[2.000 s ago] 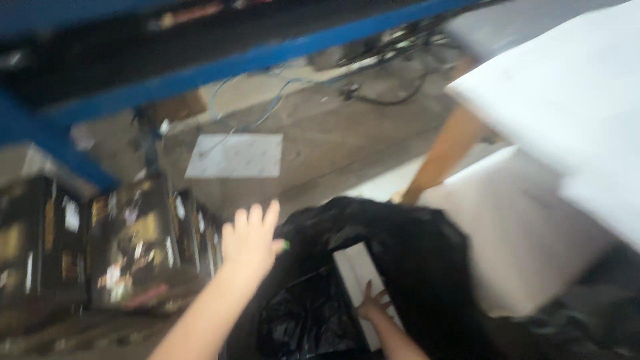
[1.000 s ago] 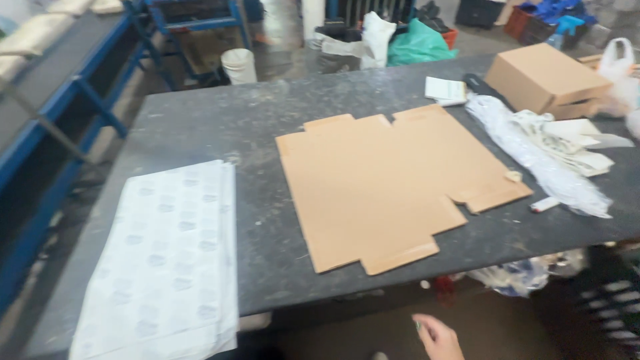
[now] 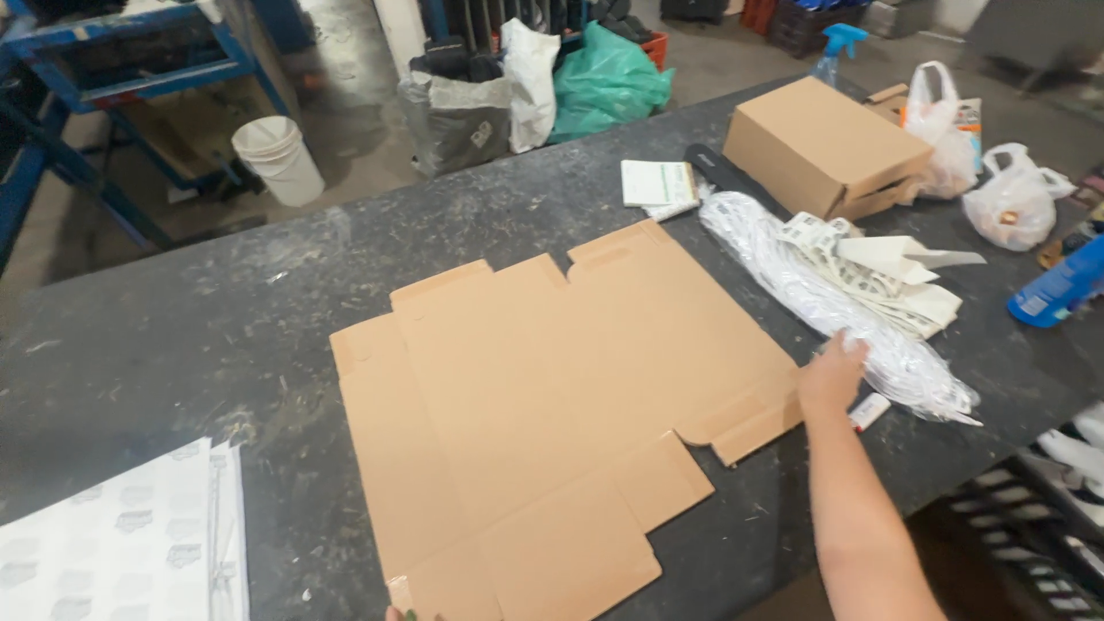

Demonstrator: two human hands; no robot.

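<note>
A flat, unfolded cardboard box blank (image 3: 552, 388) lies on the dark tabletop (image 3: 285, 302). My right hand (image 3: 834, 375) is at the blank's right edge, beside a long bundle of white cords in clear plastic (image 3: 828, 302); its fingertips are near the bundle, and whether they grip the cardboard cannot be told. Of my left hand (image 3: 405, 614) only fingertips show, at the bottom edge of the view against the blank's near left corner; the rest is out of frame. A small white and red object (image 3: 868, 412) lies just right of my right wrist.
Printed tissue sheets (image 3: 129, 543) lie at the left. Toward the back right are a closed cardboard box (image 3: 824, 142), small papers (image 3: 657, 185), crumpled pale strips (image 3: 897, 276), plastic bags (image 3: 1011, 203) and a blue bottle (image 3: 1056, 289). A white bucket (image 3: 280, 162) stands beyond the table.
The view has swung from a black bag on the floor to the table. Since one second ago, my right hand has moved up to the cardboard's right edge, and my left fingertips have appeared at its near corner.
</note>
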